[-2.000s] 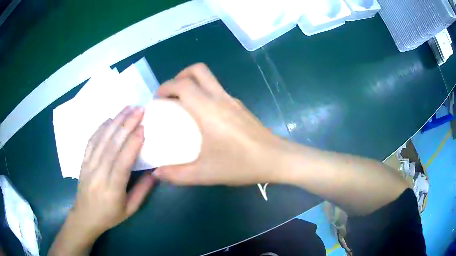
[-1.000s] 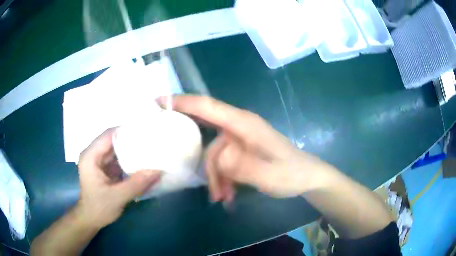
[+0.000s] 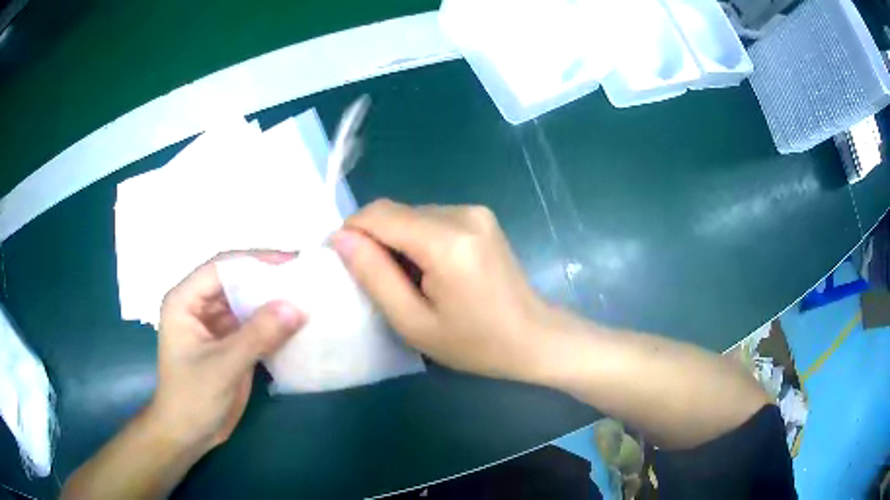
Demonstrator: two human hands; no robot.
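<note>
A white sheet [image 3: 327,337] lies over the round white device between my hands, and the disc itself is hidden. My left hand [image 3: 220,337] holds the bundle from the left, thumb on top of the sheet. My right hand [image 3: 439,278] pinches the upper edge of the bundle with thumb and fingers. A blurred white cord [image 3: 345,142] sticks up from beside my right fingertips. The loose stack of white sheets [image 3: 185,220] lies on the bench behind my left hand.
White moulded trays [image 3: 517,96] stand at the top right, with a ridged tray stack [image 3: 820,83] beyond. A pale metal strip [image 3: 146,127] borders the green conveyor [image 3: 117,59]. A shiny plastic-wrapped pack [image 3: 21,391] lies at the left edge. A carton of scraps [image 3: 776,376] is on the blue floor.
The round device was bare in my left hand a second ago and is now covered by the sheet. My right hand has closed on its upper edge. The cord now reaches less far up.
</note>
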